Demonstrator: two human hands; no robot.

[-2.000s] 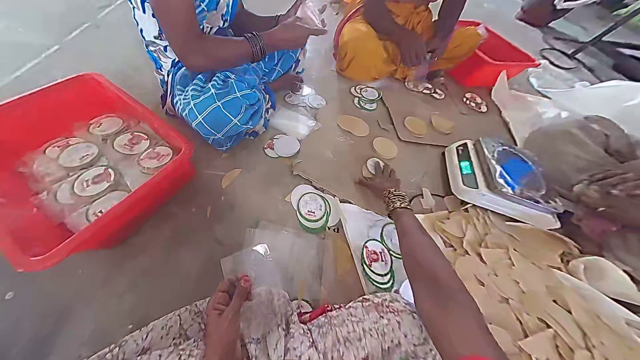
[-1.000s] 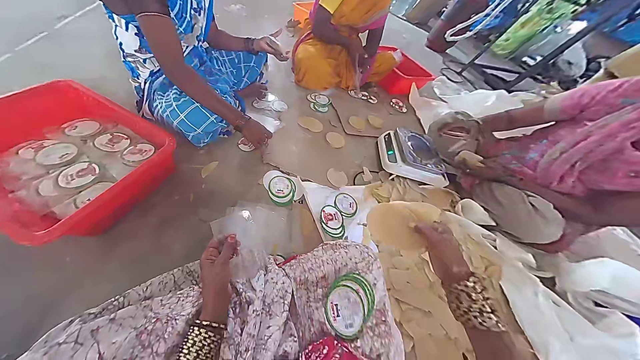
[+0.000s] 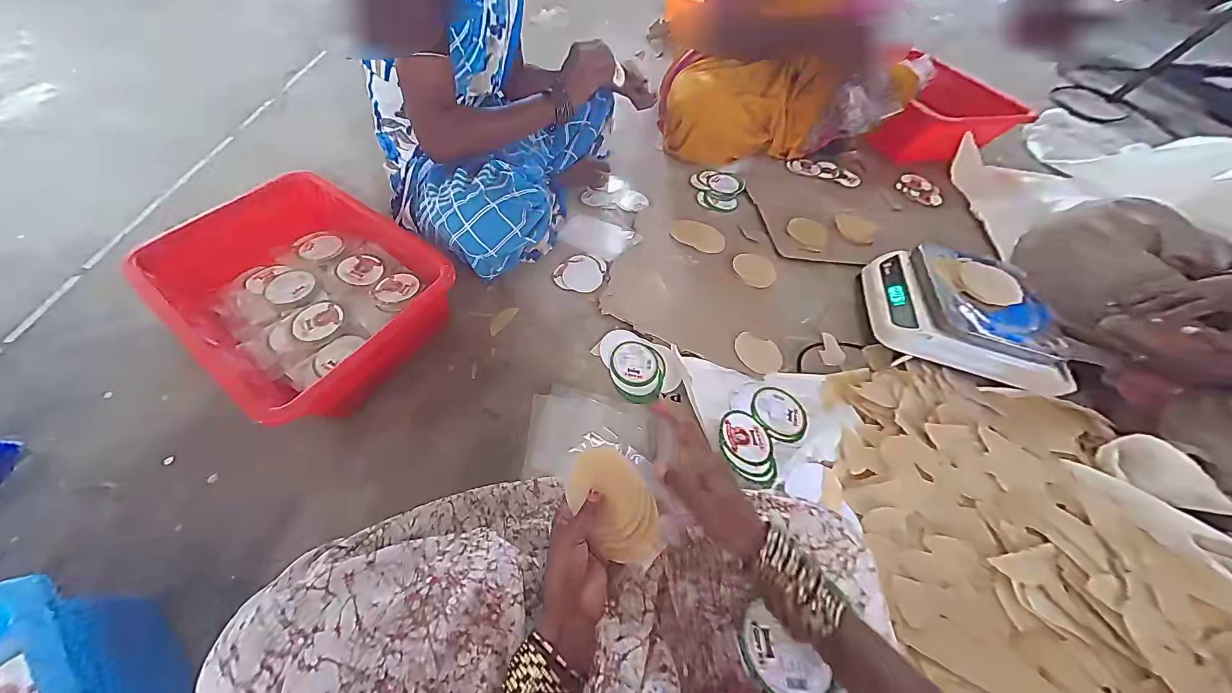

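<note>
My left hand [image 3: 577,577] grips a stack of thin round tan discs [image 3: 616,505] above my lap, with clear plastic about it. Blurred and reaching forward, my right hand [image 3: 707,481] is just right of the stack, near a pile of green-rimmed round labels [image 3: 636,370]; whether it touches or holds anything cannot be told. More green-rimmed labels [image 3: 747,445] lie on white sheeting to its right. Clear plastic bags [image 3: 568,423] lie on the floor beyond my left hand. Another round label [image 3: 782,654] rests on my lap, partly behind my right wrist.
A red tub [image 3: 289,202] of packed discs stands left. Two people sit opposite, one near a second red tub [image 3: 948,115]. A digital scale [image 3: 962,318] holds discs at right, beside a person's arm. A heap of flat tan pieces [image 3: 1020,549] spreads at lower right.
My left hand now holds the disc stack; one second ago it held clear plastic and my right hand held a tan disc over the heap. My right hand has moved left. The view has shifted.
</note>
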